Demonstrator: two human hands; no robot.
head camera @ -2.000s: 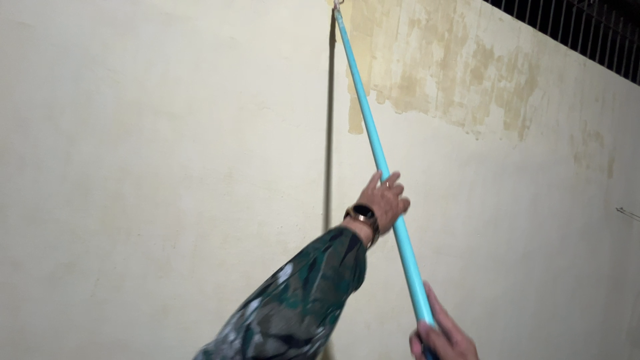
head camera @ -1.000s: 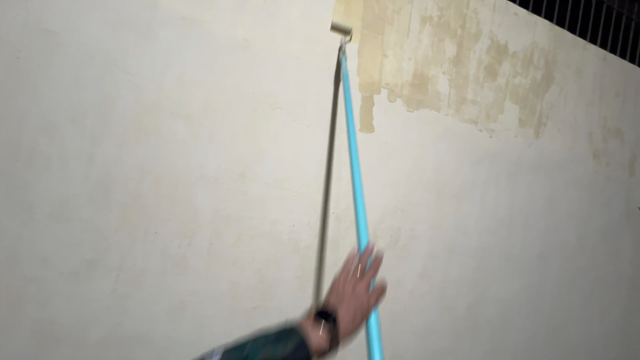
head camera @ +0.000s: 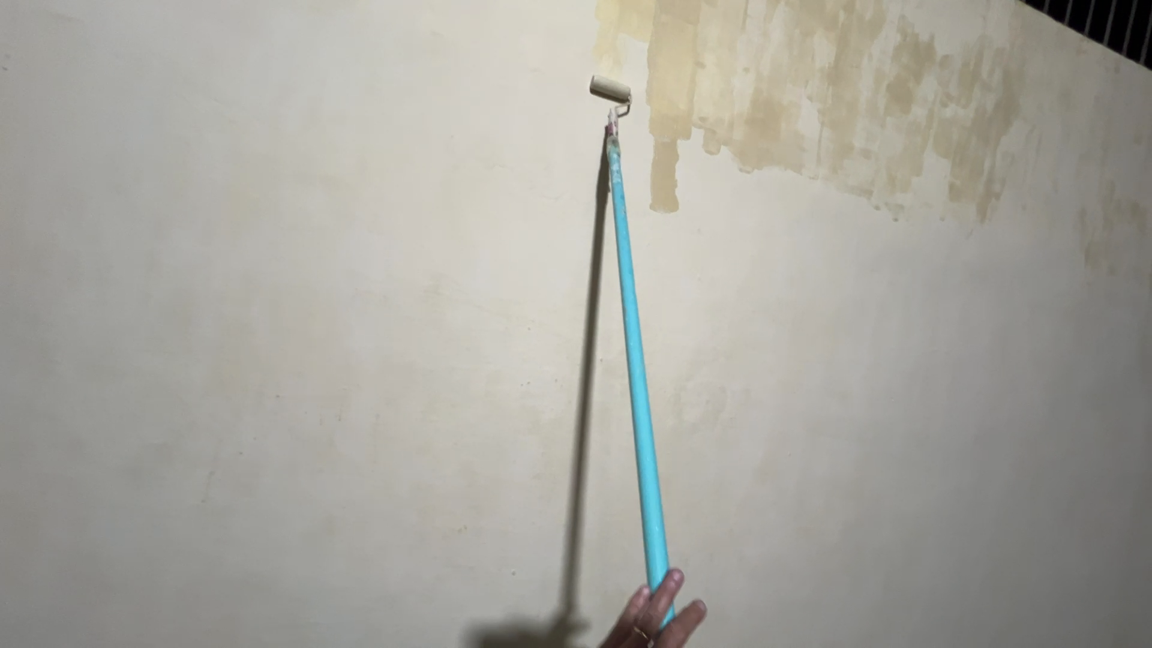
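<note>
At the bottom edge, my left hand [head camera: 655, 616], with a ring on one finger, is closed around a light blue extension pole [head camera: 635, 360]. The pole rises, leaning slightly left, to a small paint roller [head camera: 610, 88] with a pale sleeve and a bent wire frame. The roller is at the pale wall [head camera: 360, 315], just left of a darker tan strip; whether it touches the wall I cannot tell. My right hand is out of view, and so is the pole's lower end.
Tan, streaky patches [head camera: 810, 90] with ragged lower edges cover the wall's upper right. Dark metal bars [head camera: 1107, 22] stand above the wall's top edge at the upper right corner. The pole's shadow [head camera: 587, 387] runs down the wall on its left.
The roller has come down the wall from near its top view edge. My left hand is lower in view, and my right hand, on the pole two seconds ago, has left the view.
</note>
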